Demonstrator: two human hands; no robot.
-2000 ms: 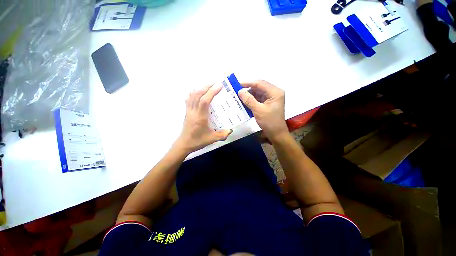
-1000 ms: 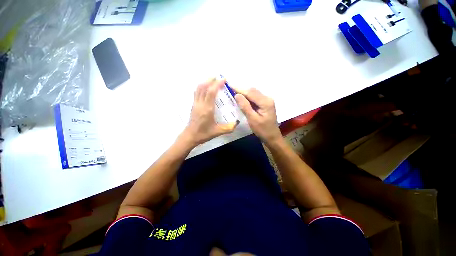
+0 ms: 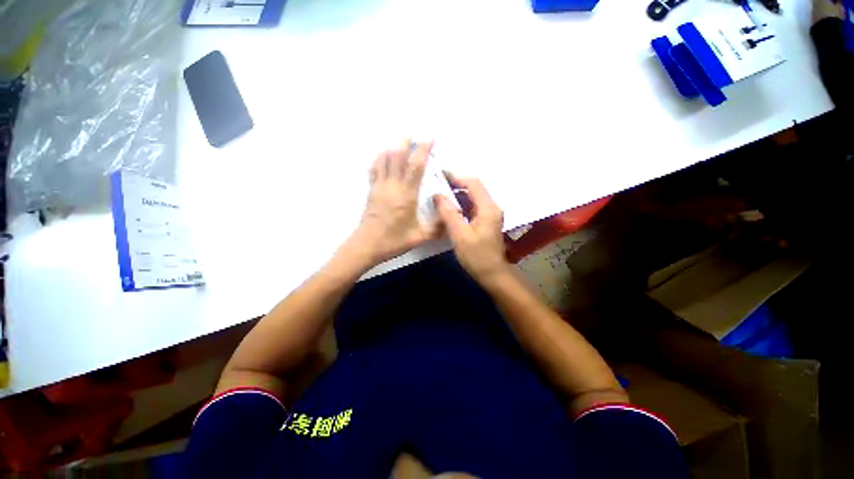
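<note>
A white retail box [image 3: 434,187] is held between my two hands above the front edge of the table, tilted so that only a narrow white part shows. My left hand [image 3: 397,201] grips its left side with fingers pointing up and covers much of it. My right hand [image 3: 476,224] holds its right side, thumb on the box and fingers curled behind it. The blue edge of the box is mostly hidden.
A finished box [image 3: 161,234] lies at left below a clear plastic bag [image 3: 89,103] and a smartphone [image 3: 218,98]. Another box [image 3: 231,11] is at the top edge. Open boxes [image 3: 719,58], a blue tray [image 3: 565,5] and a person's sleeve [image 3: 833,56] are right. Cardboard cartons [image 3: 721,290] stand below.
The box in my hands has turned from showing its printed face to a narrow white side. Both hands are closer together. The view has shifted, so the table items sit higher.
</note>
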